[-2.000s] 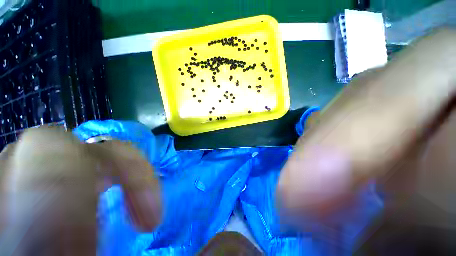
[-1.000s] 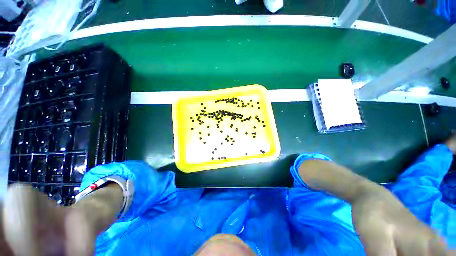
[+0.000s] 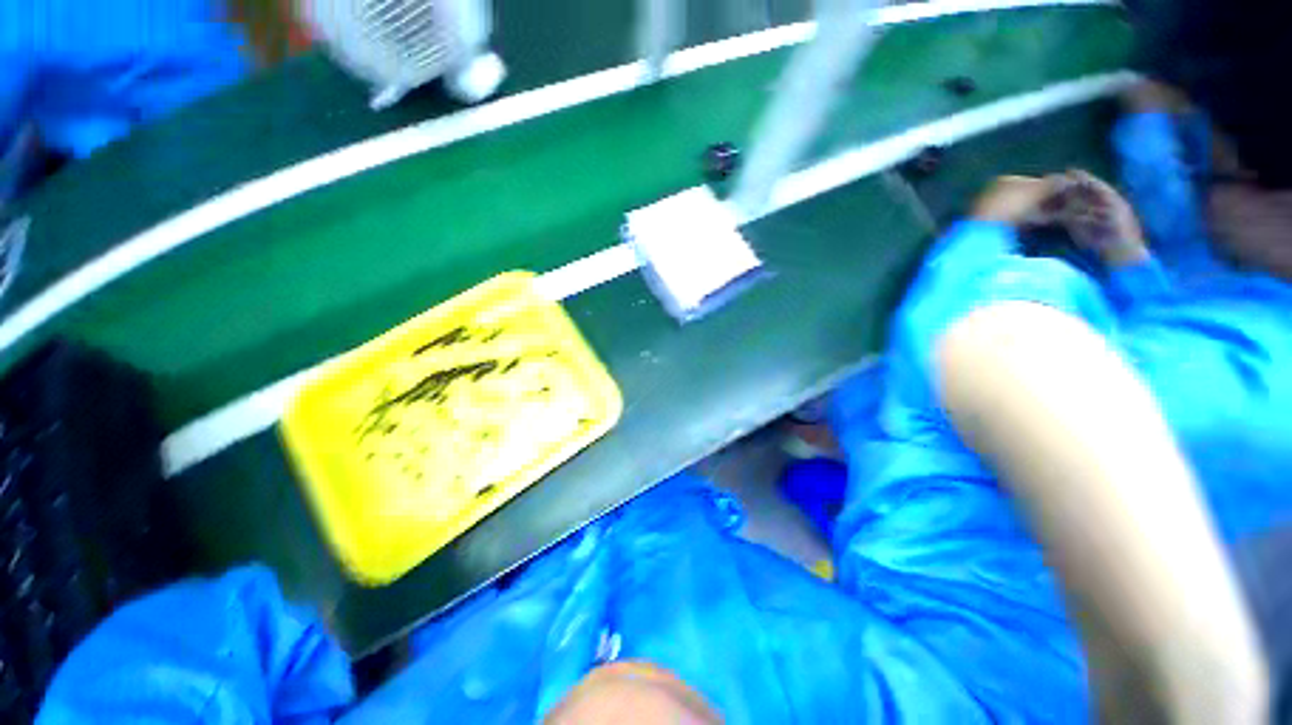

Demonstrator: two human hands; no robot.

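Note:
A yellow tray (image 3: 333,517) lies tilted on the dark green worktop, left of the middle. Many tiny black parts (image 3: 432,383) are scattered in it, densest in a blurred band across its upper half. My left hand is out of the picture; only the blue sleeve shows at the lower left. My bare right forearm runs down to the lower right edge, and the hand is beyond the frame. What either hand holds cannot be seen.
A black blister tray stack (image 3: 85,496) stands at left. A white-topped pad (image 3: 694,248) lies right of the tray. A black housing (image 3: 723,157) sits on the green belt (image 3: 354,269). A fan (image 3: 411,43) stands beyond. Another person's hands (image 3: 1070,213) are at the upper right.
The view has swung right, so the tray and pad appear further left and tilted. My hands have left the picture. The neighbouring person's hands and the fan have come into view.

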